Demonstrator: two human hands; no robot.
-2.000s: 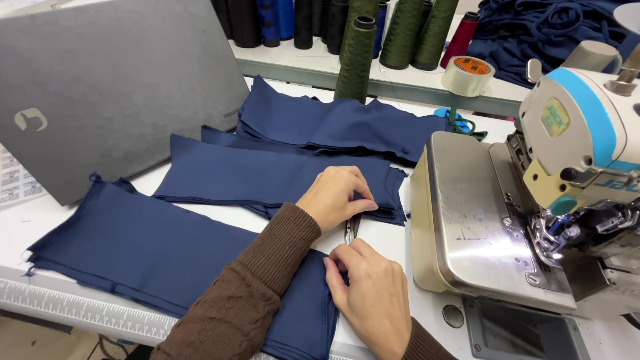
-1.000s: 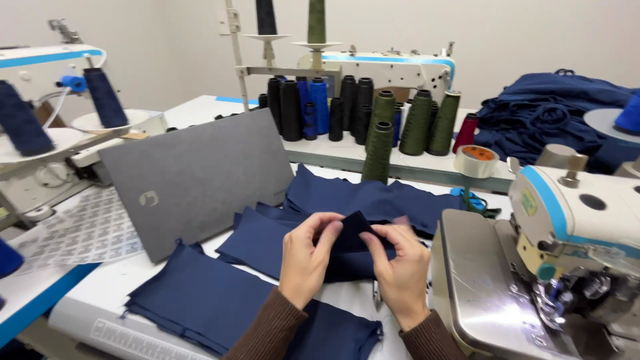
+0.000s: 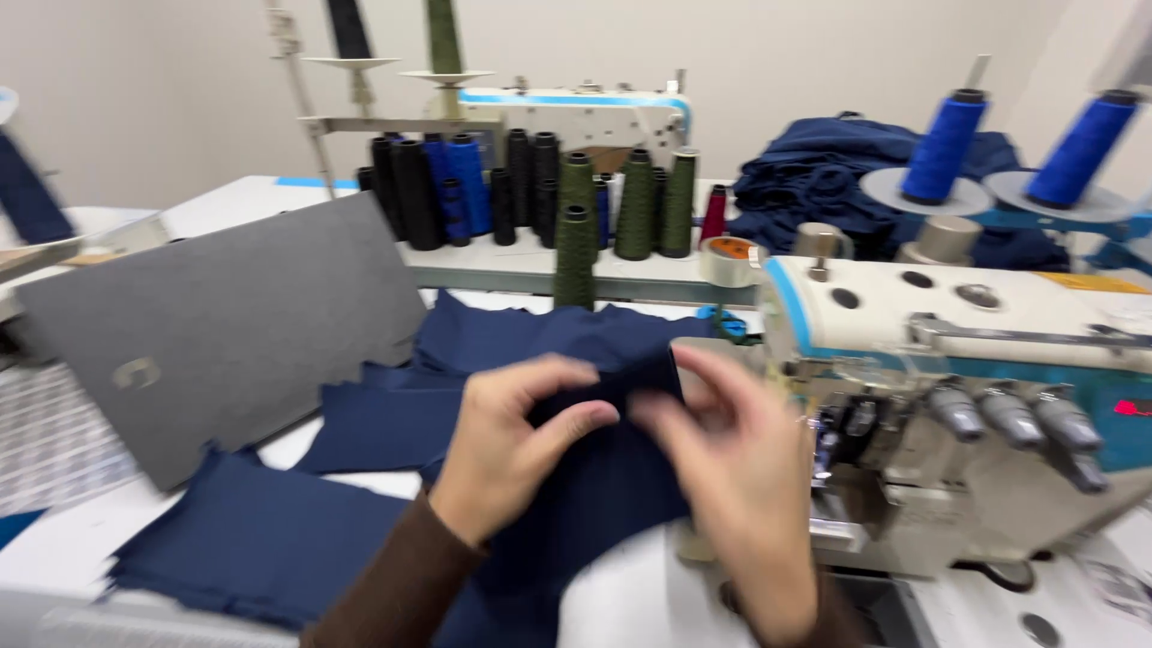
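A navy fabric piece (image 3: 621,477) hangs from both hands above the white table, its upper edge folded between the fingers. My left hand (image 3: 522,441) pinches that edge between thumb and fingers. On the same edge, to the right, my right hand (image 3: 738,459) grips the cloth; it is blurred. Behind and left of the hands lie stacked navy fabric panels: one stack at the front left (image 3: 261,531), another in the middle (image 3: 387,427), and a third at the back (image 3: 540,333). The lower part of the held cloth runs down past my left sleeve.
An overlock sewing machine (image 3: 972,360) stands close on the right. A grey laptop (image 3: 234,315) leans at the left. Green (image 3: 636,207), black and blue thread cones line the rear shelf, with a tape roll (image 3: 731,261) at its edge. Navy cloth (image 3: 810,180) is heaped behind the machine.
Two seconds ago both hands were low over the stacks, near a small metal tool; now they hold a navy piece raised above the table. The view has tilted up and turned right.
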